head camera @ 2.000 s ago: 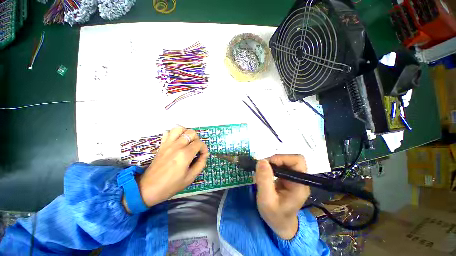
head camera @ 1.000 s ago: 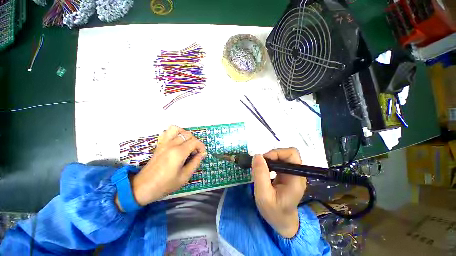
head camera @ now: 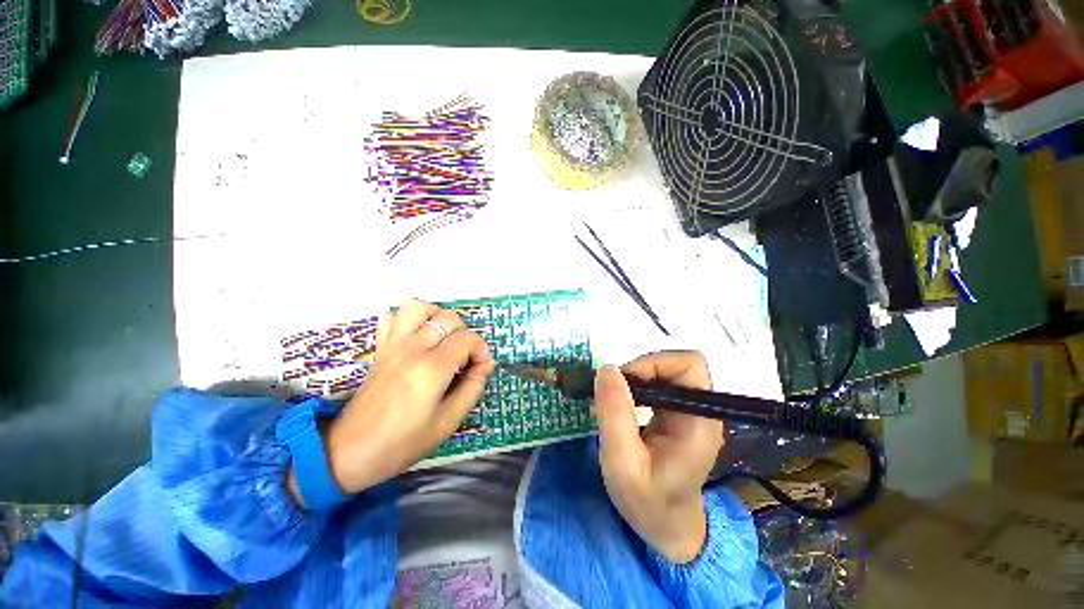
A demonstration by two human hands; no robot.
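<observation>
The green PCB panel (head camera: 541, 333) lies on the white sheet in front of me. Attached lead wires (head camera: 321, 357) cover its left part in rows. My left hand (head camera: 410, 378) rests over the panel's middle, with thumb and fingertips closed together; whether a wire is between them is too small to tell. My right hand (head camera: 660, 446) holds the soldering iron (head camera: 713, 402) like a pen. Its thin metal tip points left and reaches close to my left fingertips over the panel. My left hand hides part of the panel and wires.
A loose wire pile (head camera: 430, 161) lies above the panel. Dark tweezers (head camera: 624, 280) lie right of it. A round dish (head camera: 583, 129) stands beside the black fan (head camera: 719, 119). The iron's stand (head camera: 856, 244) is right of the fan. The iron's black cord (head camera: 874, 470) loops at right.
The right hand and iron have shifted slightly left since the first frame. The left hand stays over nearly the same place on the panel.
</observation>
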